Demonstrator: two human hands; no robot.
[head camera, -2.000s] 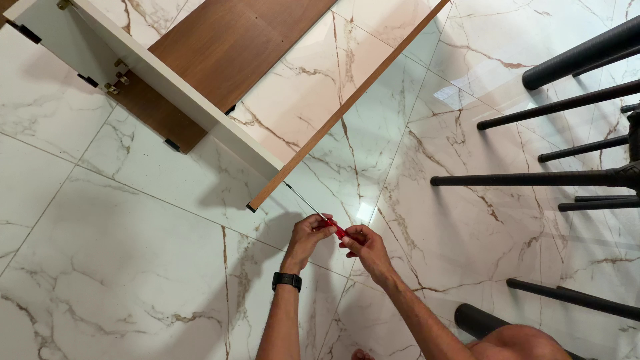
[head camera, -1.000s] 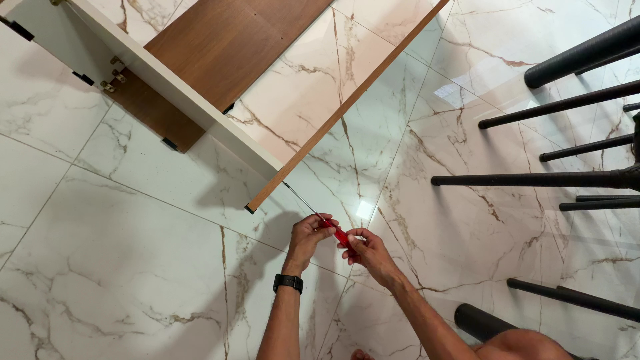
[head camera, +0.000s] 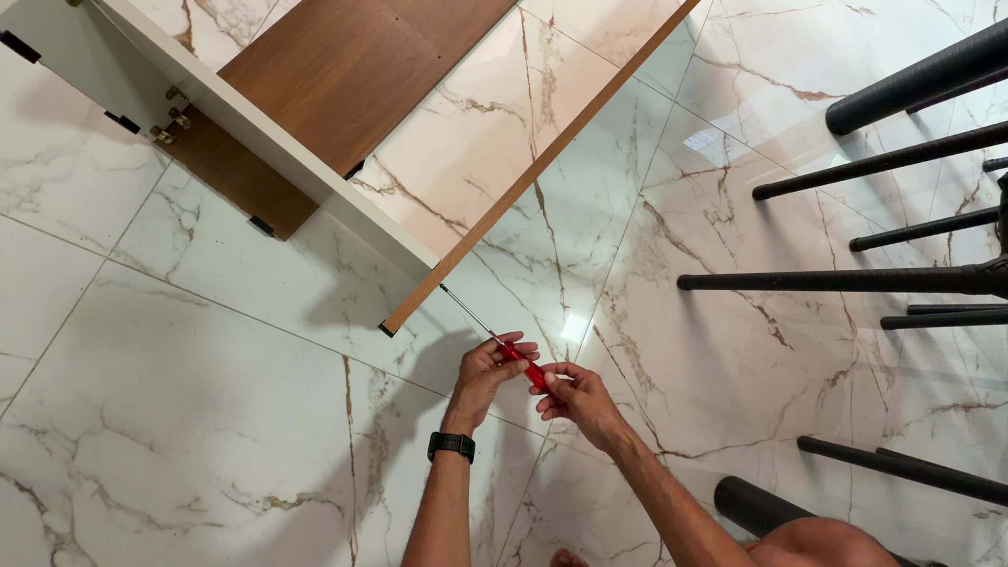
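A screwdriver (head camera: 522, 364) with a red handle and a thin metal shaft lies between my two hands. My left hand (head camera: 484, 376), with a black watch at the wrist, holds the front of the handle near the shaft. At the rear end of the handle, the fingers of my right hand (head camera: 579, 398) close on it. The tip meets the outer face of a narrow wood-coloured panel (head camera: 535, 169), close to where a white panel (head camera: 315, 150) joins its other side. Whether the tip sits in a screw is too small to tell.
A wide brown board (head camera: 354, 71) and a smaller brown panel (head camera: 236, 169) belong to the furniture at upper left, with metal hinges (head camera: 179, 116) beside the smaller one. Black furniture legs (head camera: 827, 281) reach in from the right. Marble-look tiles (head camera: 197, 394) cover the floor. A toe shows at the bottom edge.
The fingers of my right hand have shifted slightly on the red handle. The screwdriver tip stays at the same spot on the panel.
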